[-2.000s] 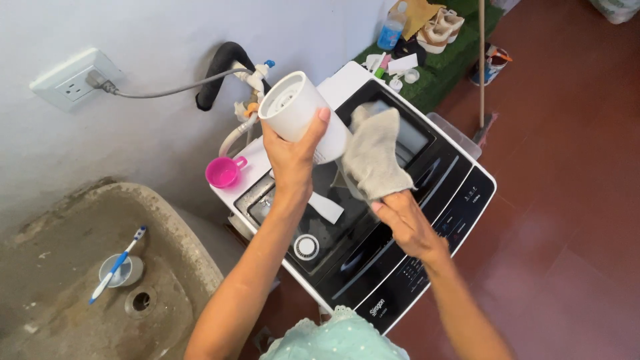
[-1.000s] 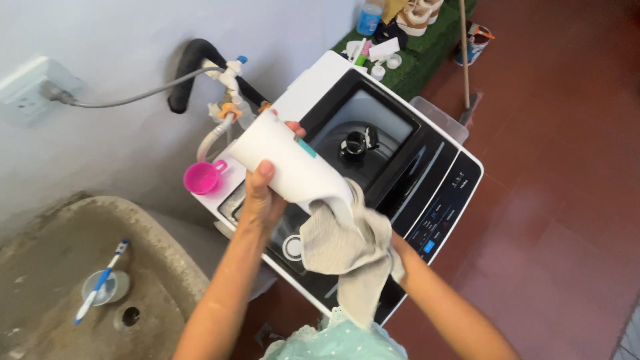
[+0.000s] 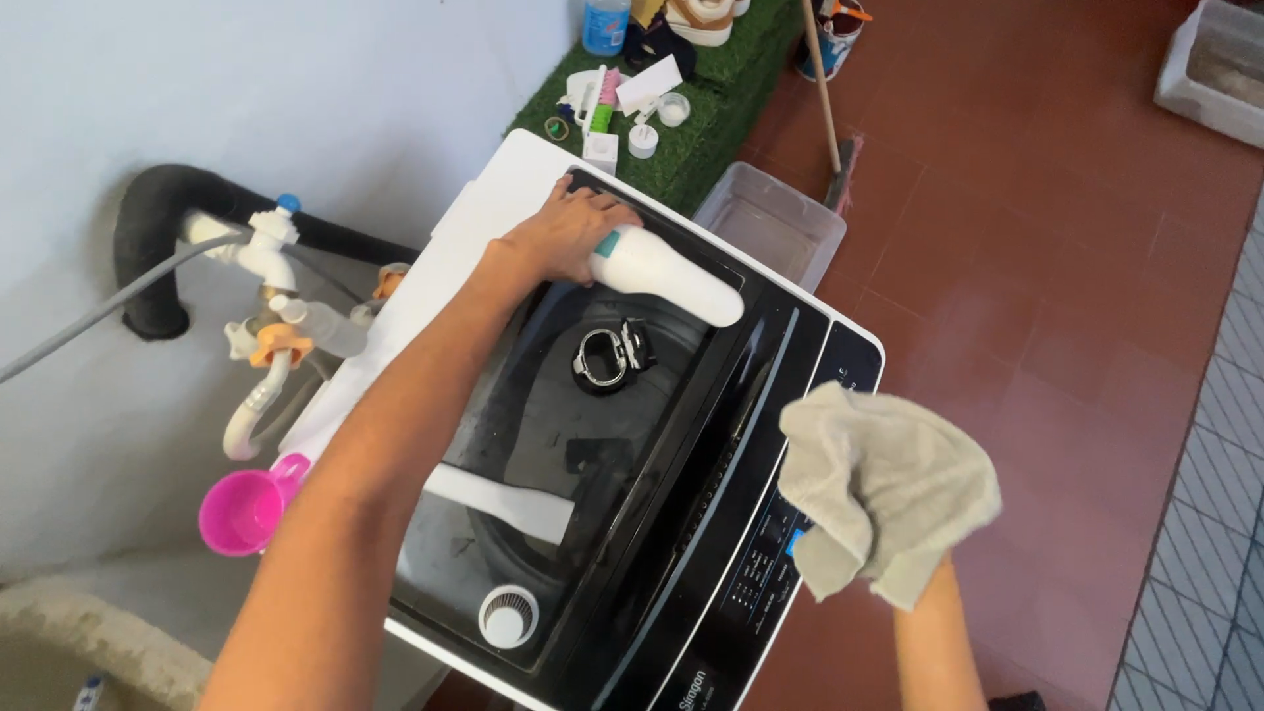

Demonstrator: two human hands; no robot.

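My left hand point(image 3: 578, 229) is at the upper end of the washing machine's dark lid point(image 3: 553, 425), on a white tapered plastic body point(image 3: 671, 276) with a teal patch. The hand covers that body's wider end. A beige cloth point(image 3: 889, 484) is draped over my right hand, hiding its fingers, above the control panel point(image 3: 765, 563). On the lid lie a black and silver ring-shaped part point(image 3: 602, 357), a white flat handle-like piece point(image 3: 509, 504) and a white round slotted part point(image 3: 509, 616).
A pink cup point(image 3: 242, 512) stands by the machine's left edge, near the wall pipes and tap point(image 3: 272, 232). Beyond the machine are a green turf-covered ledge point(image 3: 681, 148) with small items, a clear plastic bin point(image 3: 770, 222) and a broom point(image 3: 825, 99). A concrete sink point(image 3: 109, 632) is at lower left.
My left hand has moved the white body away from me to the lid's far end. My right hand and the cloth have come off it and moved right.
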